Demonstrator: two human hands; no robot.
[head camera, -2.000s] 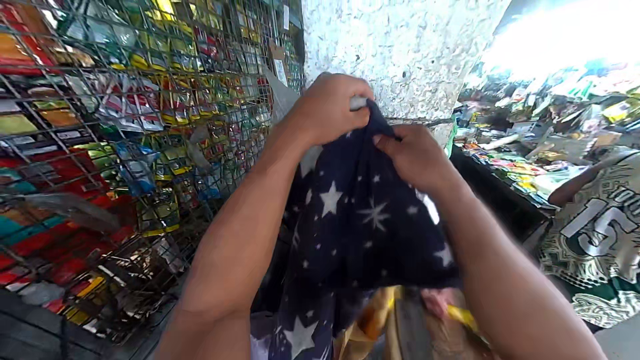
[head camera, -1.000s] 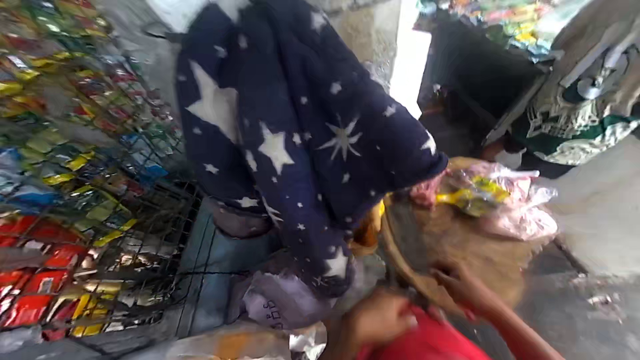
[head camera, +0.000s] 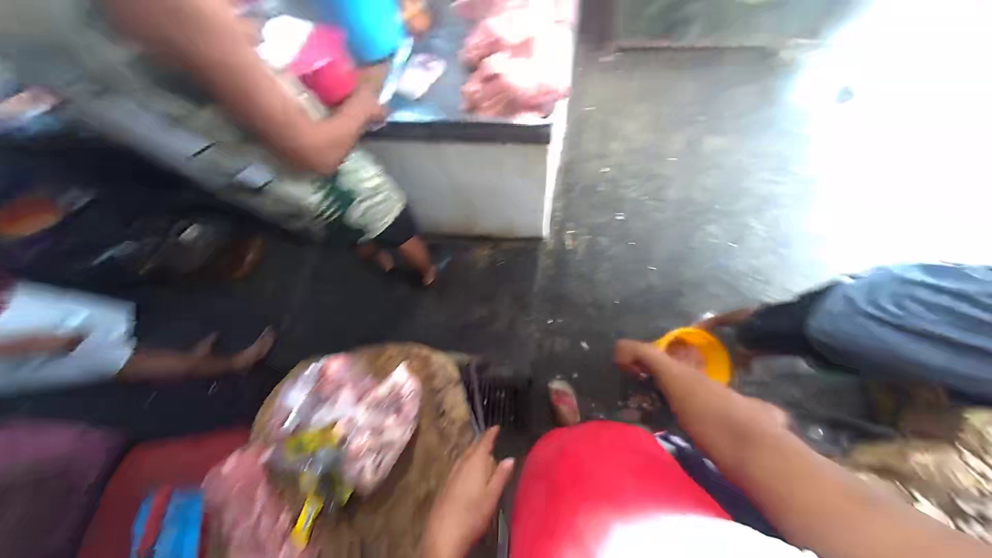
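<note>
My left hand (head camera: 471, 490) is at the right edge of a round wooden block (head camera: 434, 442), fingers apart, with nothing visible in it. On the block lie clear plastic bags of pinkish meat (head camera: 364, 418) and a yellow-and-grey wrapper (head camera: 314, 465). Stretched forward and to the right, my right hand (head camera: 639, 358) is beside a yellow bucket (head camera: 701, 353) with something pinkish inside. Blur hides whether its curled fingers hold anything. Part of a dark blue cloth (head camera: 717, 484) with pale marks shows between my red clothing (head camera: 604, 480) and my right arm.
A person in a patterned garment (head camera: 364, 194) stands at a counter (head camera: 465, 182) bearing raw meat (head camera: 508, 74). Another person's light shorts (head camera: 66, 337) show at left. At right, a person in blue (head camera: 907, 325) is beside the bucket. A floor grate (head camera: 500, 403) lies beyond my left hand.
Two seconds ago both hands held up a navy star-patterned cloth; one second ago it hung apart from them. My right hand has reached out toward the yellow bucket. The view has swung strongly.
</note>
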